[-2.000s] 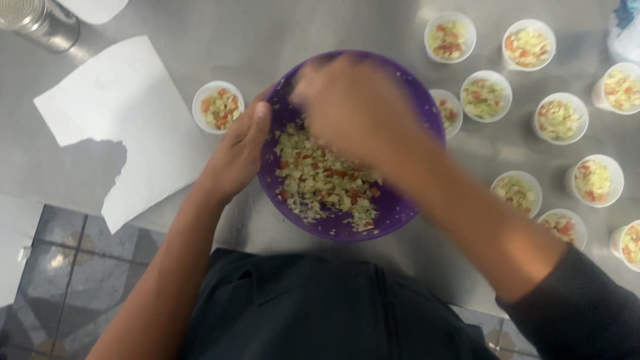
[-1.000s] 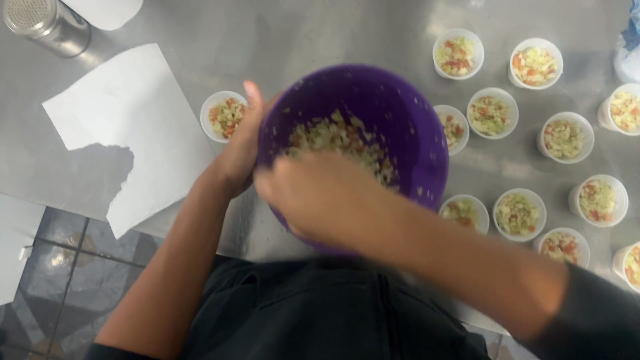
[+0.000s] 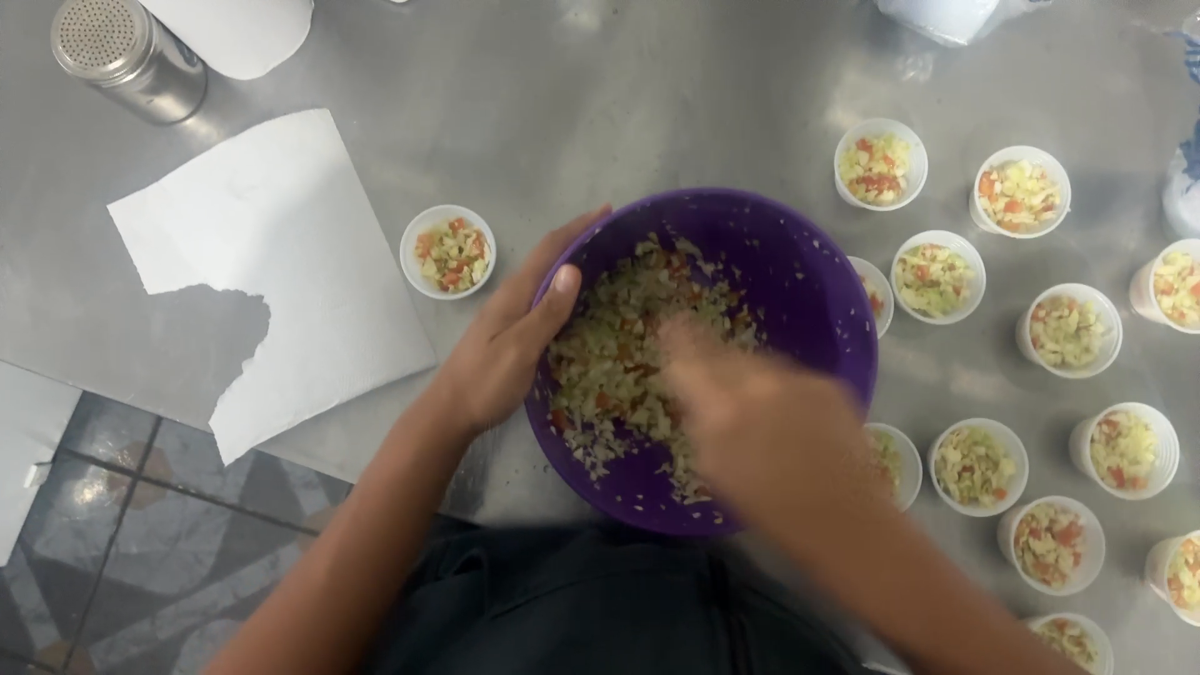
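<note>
A purple plastic bowl (image 3: 816,281) stands at the table's front edge, with chopped vegetables (image 3: 619,375) in pale green, white and orange-red, mostly in its left half. My left hand (image 3: 511,342) grips the bowl's left rim, thumb over the edge. My right hand (image 3: 750,412) is inside the bowl, over the vegetables, and blurred by motion; whether it holds a utensil cannot be made out. Left of the bowl is a small white plastic cup (image 3: 448,252) filled with the same mix. Several more filled cups (image 3: 1020,192) stand to the right, two of them partly behind the bowl and my arm.
A torn white paper sheet (image 3: 319,328) lies at the left on the steel table (image 3: 562,103). A metal shaker with a perforated lid (image 3: 141,66) stands at the upper left beside a white object (image 3: 244,33). Plastic bags (image 3: 947,19) lie at the top right. Tiled floor (image 3: 169,525) shows lower left.
My right hand has moved about within the bowl, now at its lower right. The bowl, tipped a second ago, shows more of its contents again. My left hand stays at the left rim.
</note>
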